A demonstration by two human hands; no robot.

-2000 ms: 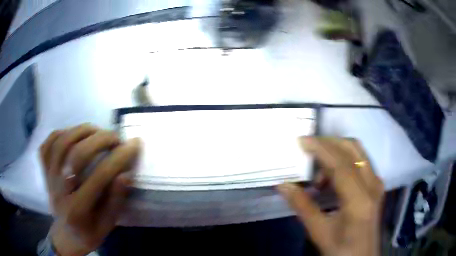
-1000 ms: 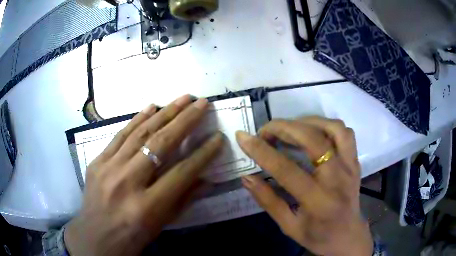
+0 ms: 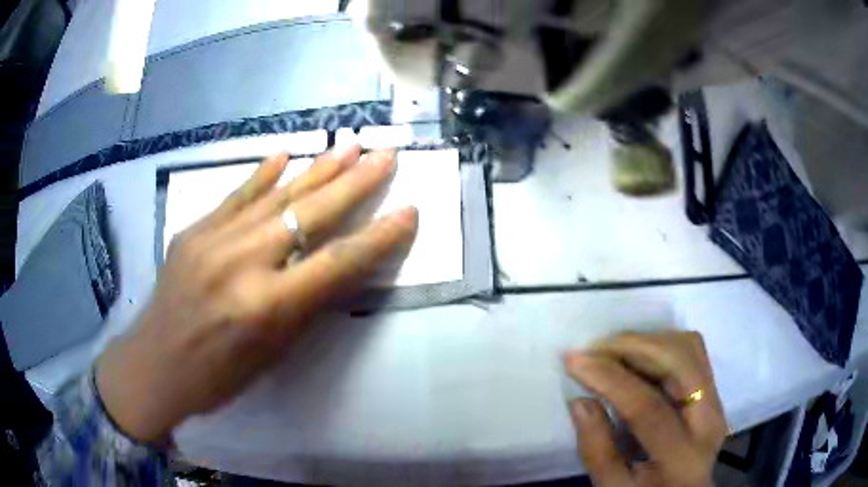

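A white card template (image 3: 433,219) lies on a grey piece (image 3: 478,228), with a dark edge showing along the top and right. The right end of this stack is at the presser foot area (image 3: 462,114) under the machine head. My left hand (image 3: 257,276) lies flat on the card with its fingers spread, pressing it down. My right hand (image 3: 657,399) is off the work at the lower right, its fingers curled and slightly blurred. Whether it holds something small cannot be told.
Stitched grey pieces with a patterned strip (image 3: 257,81) lie at the upper left. Grey pieces (image 3: 62,276) are stacked at the left. Dark patterned pieces (image 3: 795,243) lie at the right. The machine head (image 3: 609,48) hangs over the top. A bin (image 3: 823,438) is at the lower right.
The card and cloth have moved up from the table's front edge to the presser foot. My left hand moved with them, flat on the card. My right hand has let go and moved away, lower right.
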